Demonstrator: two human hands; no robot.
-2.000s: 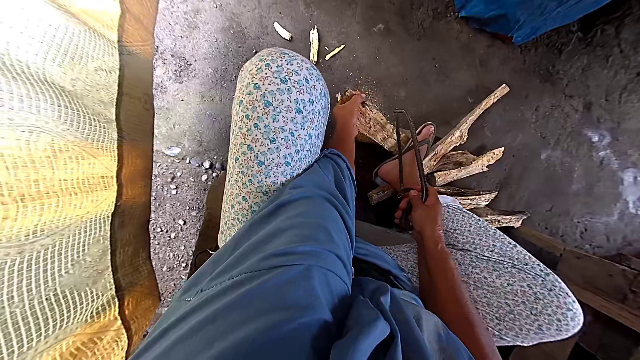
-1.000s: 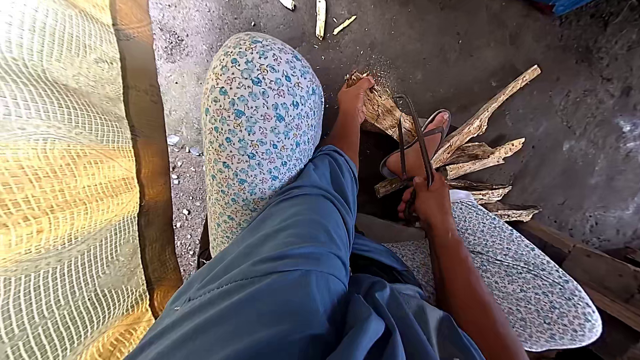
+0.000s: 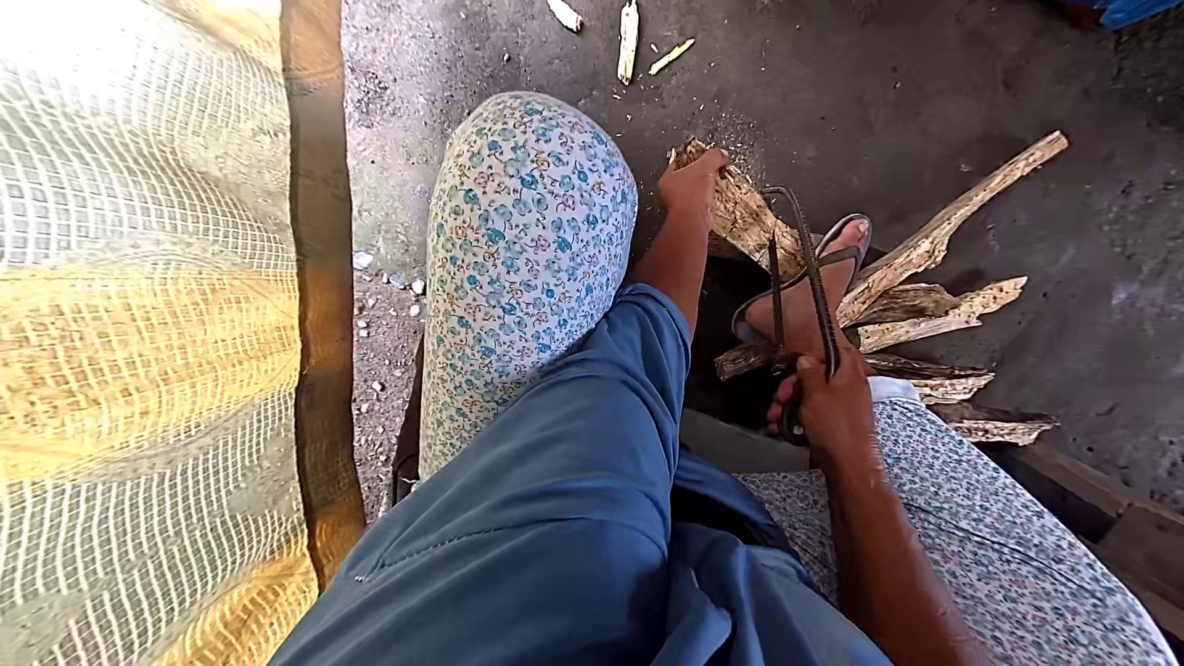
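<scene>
With my left hand [image 3: 692, 185] I grip the upper end of a rough piece of wood [image 3: 747, 211], which slants down toward my sandalled foot [image 3: 823, 277]. My right hand [image 3: 828, 402] is closed around the handle of a hacksaw [image 3: 814, 277] with a bent metal frame. The saw's narrow blade side lies over the wood's lower end, beside the foot; whether it touches the wood I cannot tell. Several split wood pieces [image 3: 943, 231] fan out to the right of the foot, and a dark piece end [image 3: 740, 361] shows left of my right hand.
Wood chips [image 3: 628, 42] and sawdust lie on the dark ground ahead. A mesh curtain [image 3: 148, 370] with a brown border hangs at the left, near small stones [image 3: 418, 287]. Wooden boards [image 3: 1138, 546] are at the lower right, a blue sheet [image 3: 1133, 11] at the top right.
Both hands keep their holds on the wood and the saw. The view has shifted a little. No other plain change shows.
</scene>
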